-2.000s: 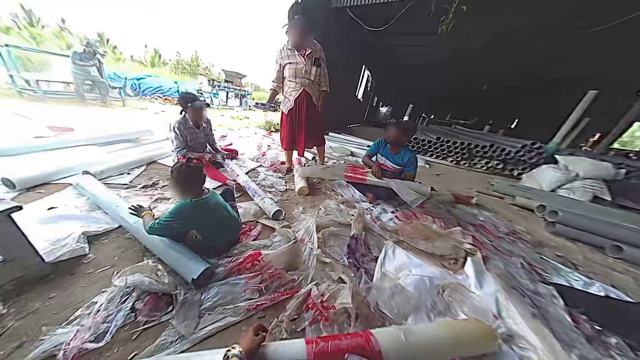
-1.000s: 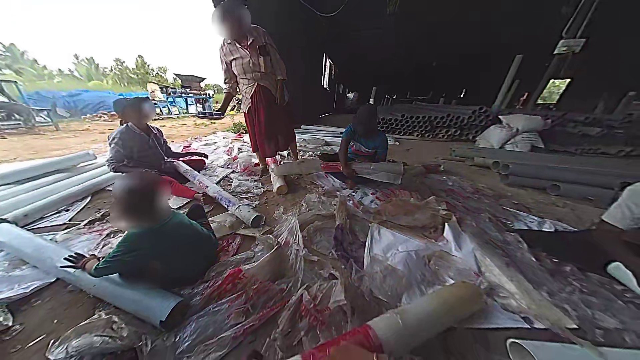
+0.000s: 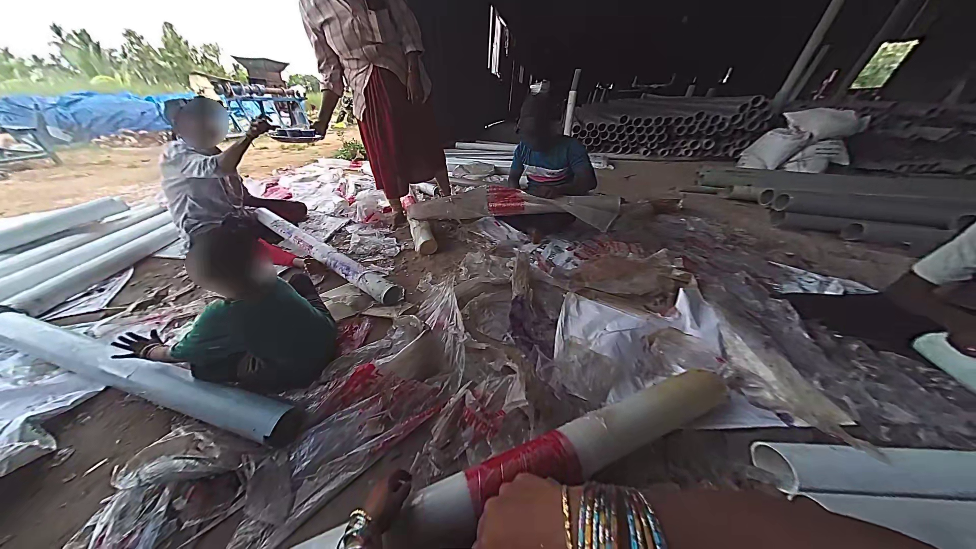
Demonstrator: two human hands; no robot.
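Note:
A pale plastic pipe (image 3: 618, 435) with a red printed band (image 3: 526, 465) lies slantwise before me at the lower middle. My left hand (image 3: 387, 499), with bangles at the wrist, is against the pipe's far side, its fingers curled. My right hand (image 3: 522, 511), wearing several coloured bangles, rests on the pipe by the red band; its fingers are mostly hidden, so its grip is not plain. Crumpled clear plastic film (image 3: 450, 335) with red print lies on the ground beyond the pipe. A white sheet (image 3: 602, 343) is among the film.
A person in green (image 3: 263, 335) sits left by a grey pipe (image 3: 168, 389). Others sit near wrapped pipes; one person (image 3: 381, 84) stands, holding a tray (image 3: 296, 136) toward a seated person (image 3: 202, 168). Pipes (image 3: 862, 469) lie at right; an arm (image 3: 930, 297) shows there. Pipes are stacked behind.
The standing person has leaned toward the seated person at left, who now reaches to the tray. My right forearm has come into view over the pipe. The view has shifted.

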